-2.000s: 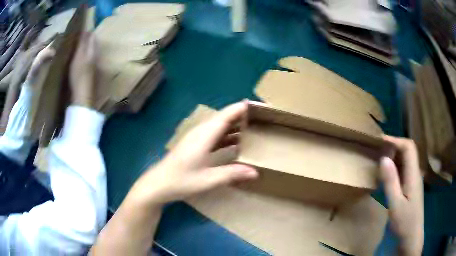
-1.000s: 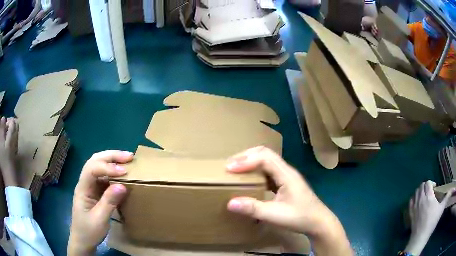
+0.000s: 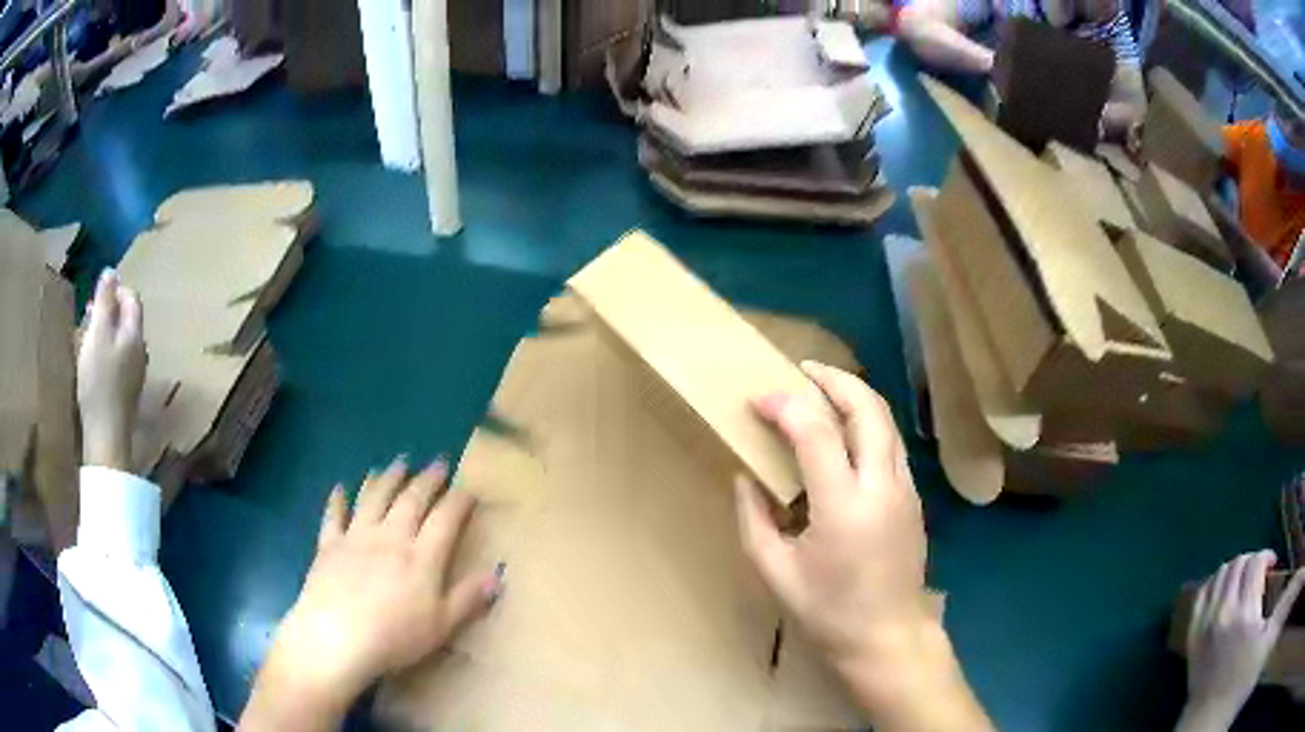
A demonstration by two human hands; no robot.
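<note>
A tan box blank (image 3: 587, 572) lies flat before me, notched along its left edge and slightly blurred. My left hand (image 3: 379, 579) rests with spread fingers on the blank's left side and grips nothing. My right hand (image 3: 837, 515) holds a closed mailer box (image 3: 694, 365) by its near right end, thumb on one side and fingers over the top. The box is tilted, its narrow side facing up, over the blank. Its underside is hidden.
Open-lidded boxes (image 3: 1059, 286) are stacked at right on a grey scale (image 3: 905, 308). Partly folded blanks (image 3: 766, 115) are piled at the back. Pale posts (image 3: 437, 129) stand at back left. Another pile of blanks (image 3: 215, 286) lies left beside a person's hand (image 3: 110, 358). Another person's hand (image 3: 1234, 629) is at lower right.
My left hand has let go of the box and moved down onto the blank. The box has turned diagonally and moved right and up in my right hand.
</note>
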